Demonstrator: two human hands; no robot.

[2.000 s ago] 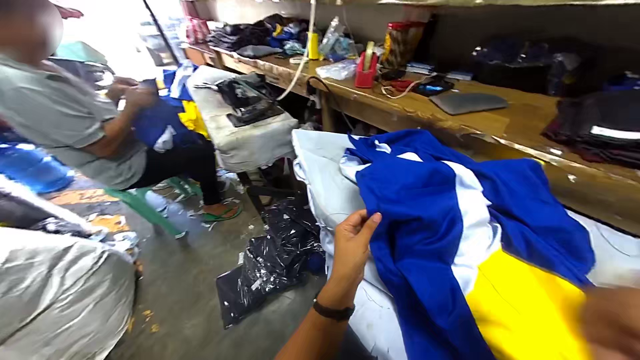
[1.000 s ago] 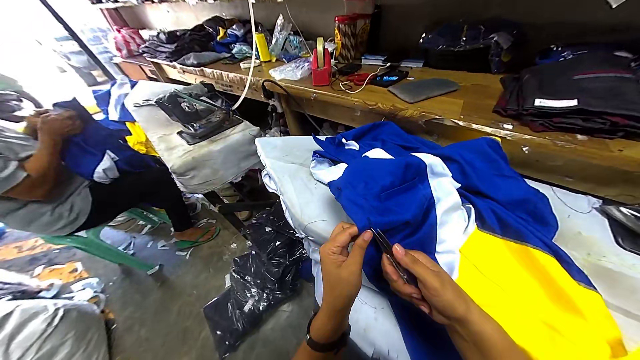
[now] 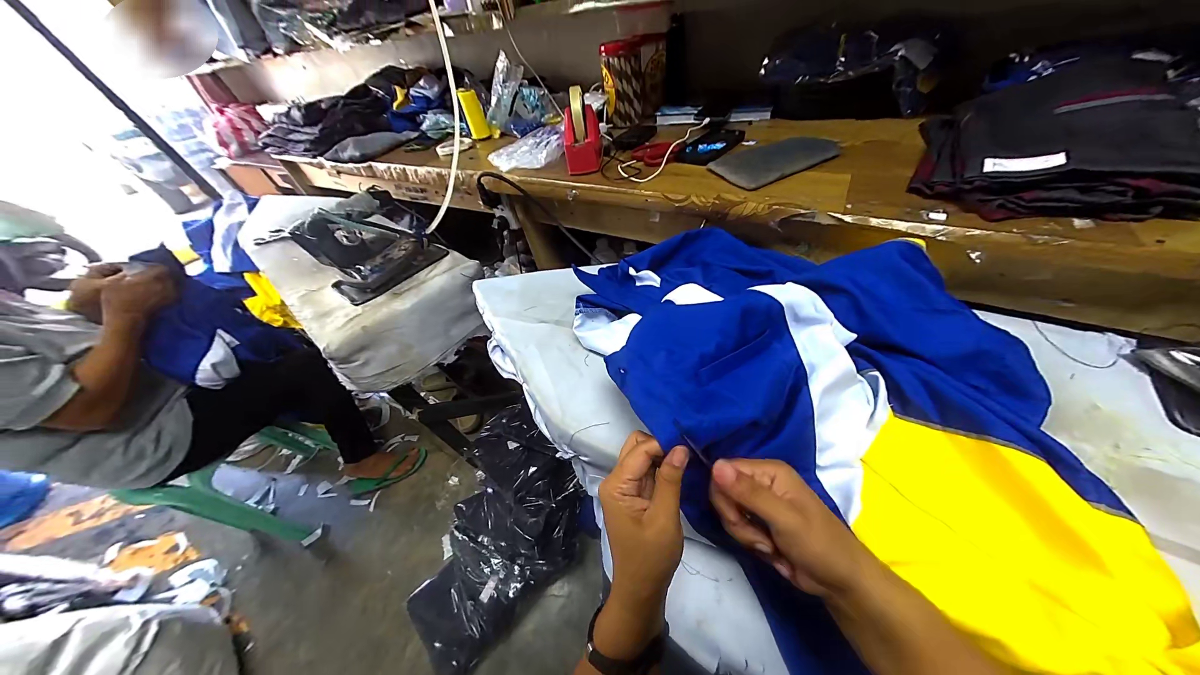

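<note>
A blue, white and yellow garment lies spread over a padded board with a white cloth cover. My left hand, with a dark band at the wrist, pinches the blue fabric near its left edge. Close beside it on the right, my right hand grips a small dark pointed tool, whose tip touches the blue cloth by my left fingertips. Most of the tool is hidden in my fingers, so its exact kind cannot be told.
A wooden bench behind holds a red tape dispenser, a grey flat slab and folded dark garments. Black plastic bags lie on the floor. At left, a seated person holds blue cloth near another padded board.
My right hand, a blur at the right edge two seconds ago, has come in beside my left hand with the dark tool. The view has turned somewhat.
</note>
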